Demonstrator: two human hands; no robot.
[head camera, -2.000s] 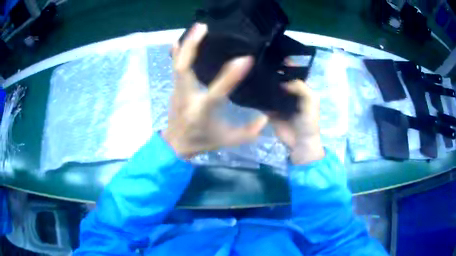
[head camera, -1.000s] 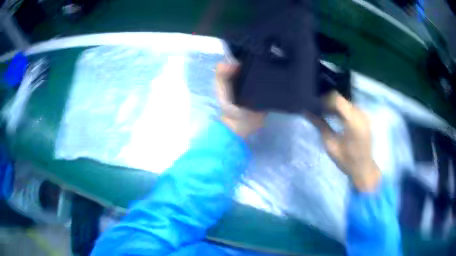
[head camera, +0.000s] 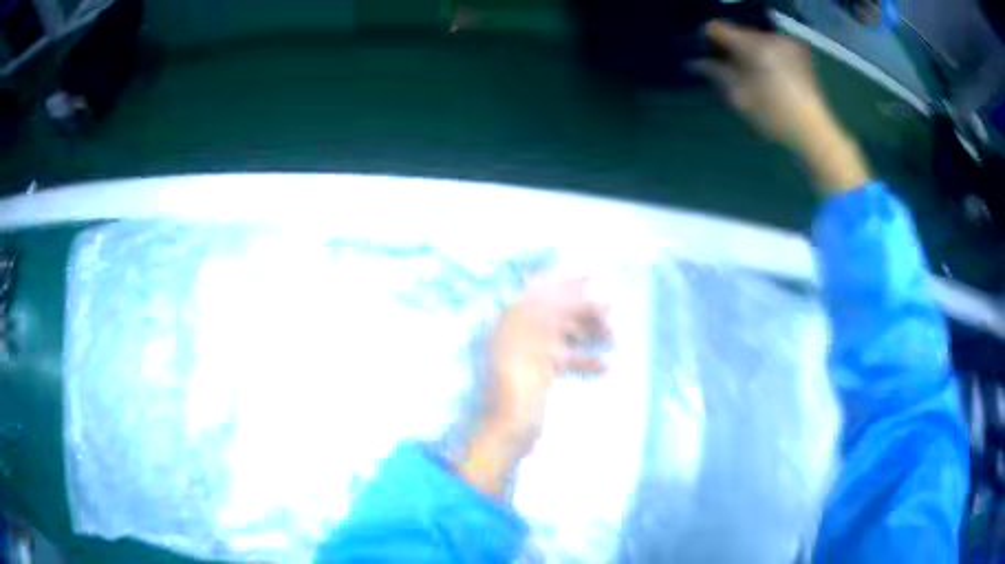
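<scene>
The black plastic housing (head camera: 650, 39) is at the top of the view, over the green conveyor belt, dark and cut off by the upper edge. My right hand (head camera: 760, 83) is stretched out at its right side with the fingertips on it. My left hand (head camera: 549, 342) is over the bubble wrap (head camera: 309, 386), blurred, with fingers loosely bent and nothing visible in it. Whether the housing rests on the belt cannot be told.
The green belt (head camera: 331, 110) runs across behind a white rail (head camera: 441, 204). The green bench top (head camera: 33, 408) shows at the left. Dark objects (head camera: 99, 66) stand at the far upper left. Blurred dark parts lie at the right edge.
The housing has moved from above the bench up and away over the belt, with my right hand on it. My left hand has let go and is lower, over the wrap. The view has shifted.
</scene>
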